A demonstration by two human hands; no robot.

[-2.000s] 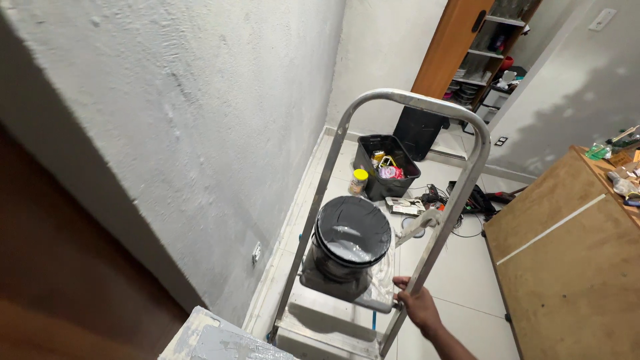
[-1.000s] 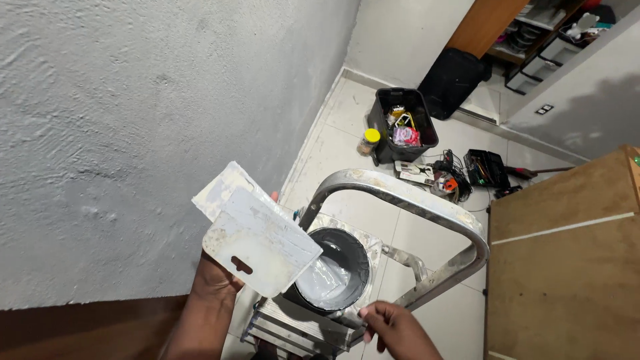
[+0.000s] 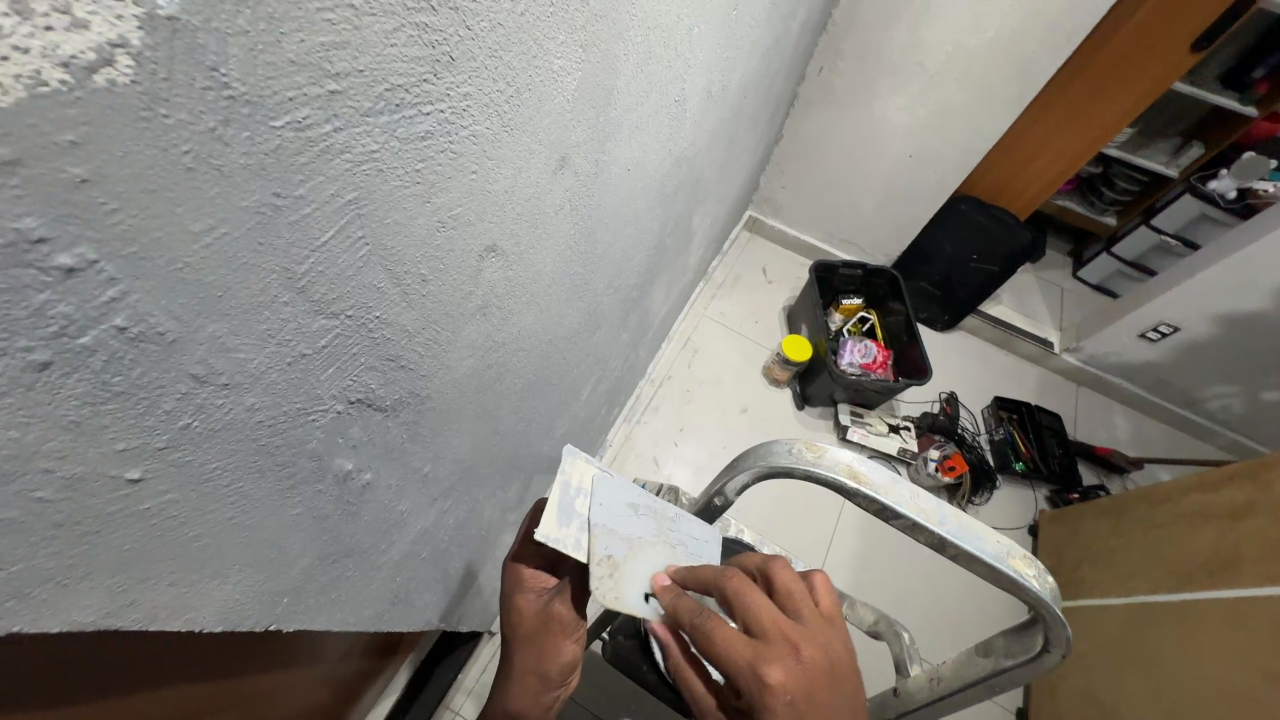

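Observation:
My left hand [image 3: 545, 610] holds a flat putty-stained plate [image 3: 570, 500] from below, close to the grey plastered wall [image 3: 300, 300]. Over that plate lies a pale flat scraper [image 3: 645, 545] with a small dark hole. The fingertips of my right hand [image 3: 765, 630] rest on the scraper's lower edge, around the hole. Behind and below my hands is a black bucket [image 3: 635, 660], mostly hidden by them. The bucket sits at the top of a metal stepladder [image 3: 890, 495], whose curved rail rises to the right of it.
A black bin [image 3: 865, 385] holding packages stands on the tiled floor, with a yellow-lidded jar [image 3: 788, 362] beside it. Cables [image 3: 965, 440] and an opened black toolbox [image 3: 1030, 440] lie further right. A wooden cabinet [image 3: 1160, 560] is at the right edge, and open shelves [image 3: 1150, 160] at upper right.
My right hand has moved from the ladder rail beside the bucket to the scraper. My left hand came into view holding the plates after the oldest frame. The view has shifted toward the wall.

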